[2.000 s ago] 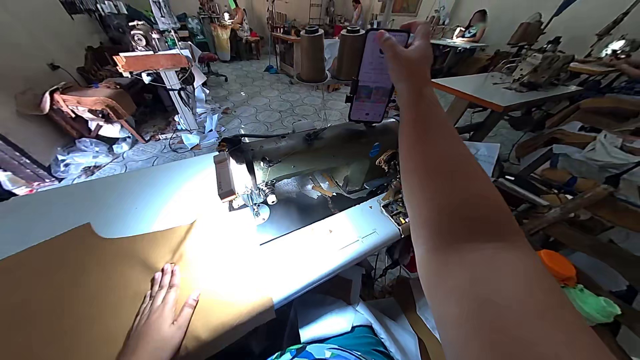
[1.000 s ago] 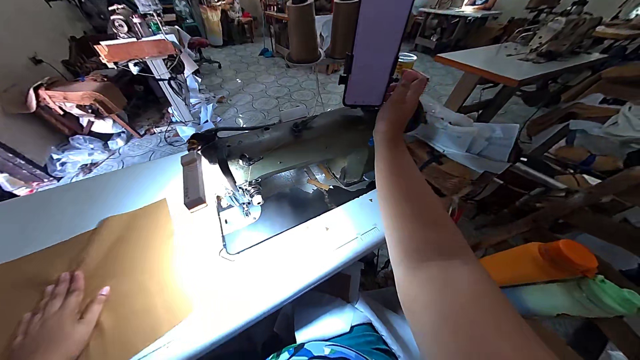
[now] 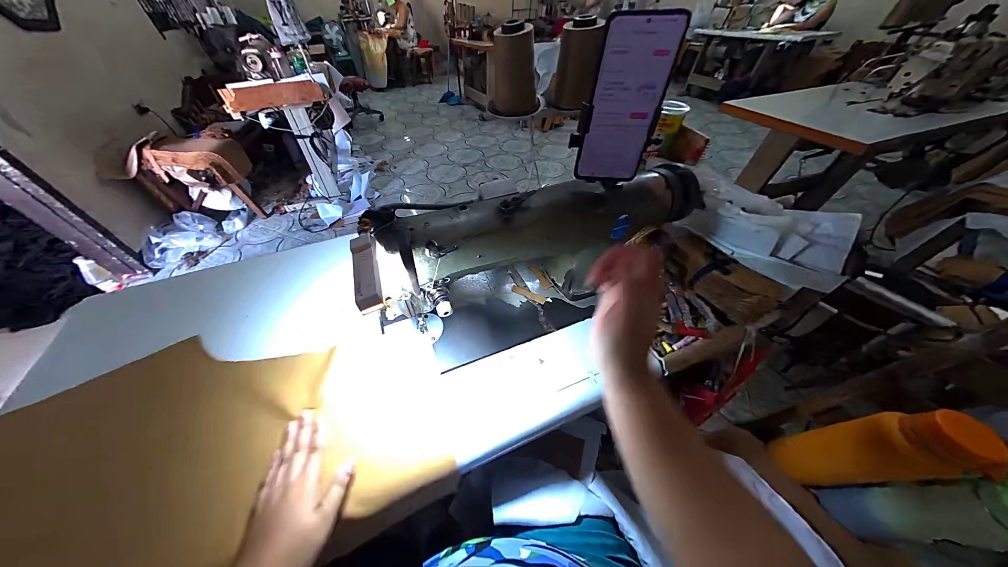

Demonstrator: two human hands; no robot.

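My left hand (image 3: 295, 488) lies flat, fingers spread, on a tan sheet of material (image 3: 142, 441) that covers the left of the white sewing table (image 3: 520, 394). Blurred, my right hand (image 3: 630, 291) is over the right end of the table, in front of the sewing machine (image 3: 520, 224); whether it holds anything cannot be made out. A smartphone (image 3: 630, 94) with a lit screen stands upright in a holder above the machine's arm. Strong lamp light falls around the needle area (image 3: 425, 307), near the sheet's right edge.
Two large thread cones (image 3: 512, 71) stand behind the machine. At the lower right lies an orange bottle (image 3: 890, 449). Another machine table (image 3: 874, 118) is at the right. Plastic bags (image 3: 185, 236) lie on the tiled floor, and people sit in the background.
My right hand, at the phone two seconds ago and beside its lower edge one second ago, has come down toward the table. My left hand remains on the sheet. The view has shifted.
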